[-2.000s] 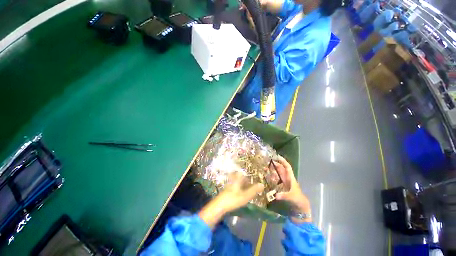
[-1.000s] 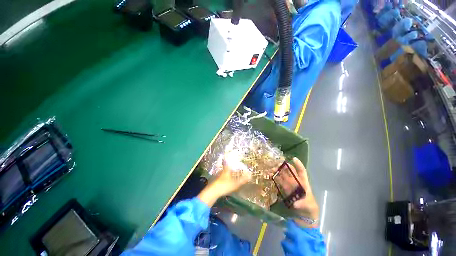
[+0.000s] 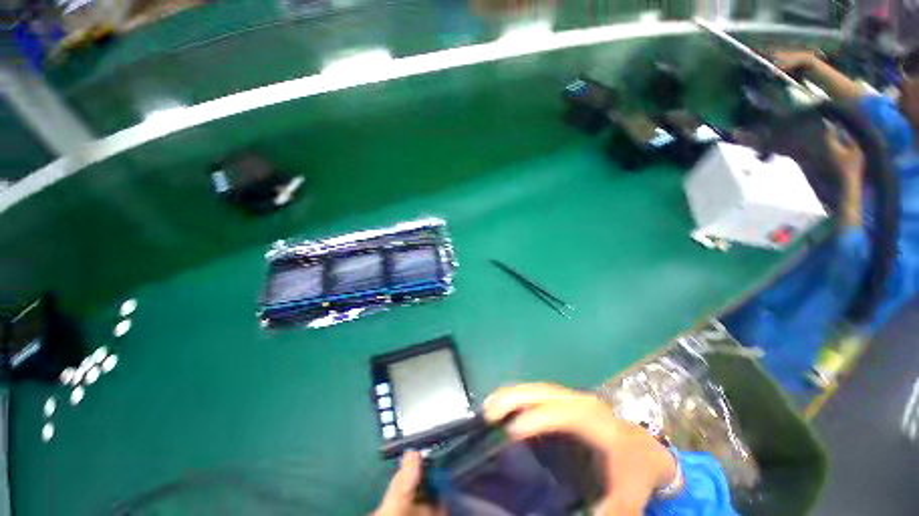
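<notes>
A dark front panel (image 3: 512, 486) is held low in front of me, blurred by motion. My right hand (image 3: 595, 435) grips it from the top and right. My left hand (image 3: 401, 490) shows mostly as a thumb at its left edge; the rest is cut off by the picture's bottom. Just behind the panel, a black display unit (image 3: 428, 391) lies on the green bench (image 3: 232, 413), with a whitish screen and white marks on its left side. The panel partly covers its lower edge.
A clear tray of black panels (image 3: 358, 272) and tweezers (image 3: 531, 287) lie beyond the unit. White dots (image 3: 93, 373) and black units are left. A white box (image 3: 751, 197), film-filled green bin (image 3: 796, 433), ribbed hose and neighbouring worker (image 3: 851, 242) are right.
My view has turned left. My hands have moved from over the bin to the bench by the display unit. The panel, held only in my right hand before, is now between both hands.
</notes>
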